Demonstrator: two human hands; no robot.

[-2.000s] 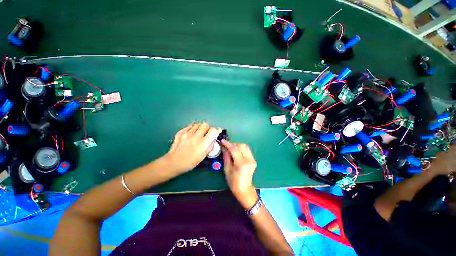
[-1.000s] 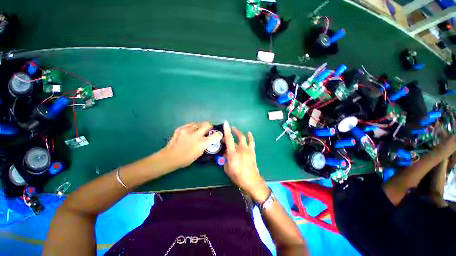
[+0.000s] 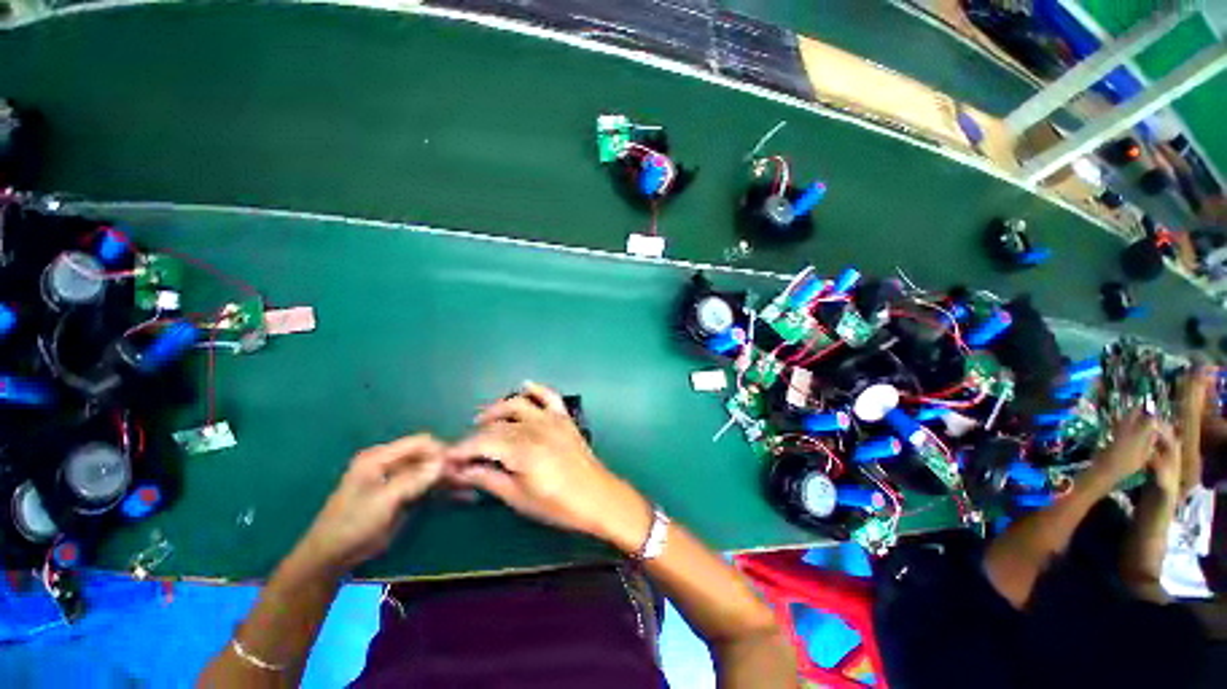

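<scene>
My right hand (image 3: 541,460) lies palm down over a black speaker housing (image 3: 575,408) on the green bench. Only a small black edge of the housing shows past the fingers; its disc and blue cell are hidden. My left hand (image 3: 377,501) is to the left, fingers bent, its fingertips close to or touching my right fingertips. Something small and dark shows below the right fingers; what it is, and whether either hand grips anything, cannot be told.
Unit subassemblies lie heaped on the bench at left (image 3: 97,471) and right (image 3: 813,494). A pinkish tab (image 3: 289,320) lies by the left heap. Several units sit on the darker belt (image 3: 337,121). Another person's hands (image 3: 1141,442) are at far right, above a red stool (image 3: 807,612).
The view has shifted, showing more beyond the belt. My left hand has moved off the housing to the left. My right hand has turned inward and now covers the disc and blue cell.
</scene>
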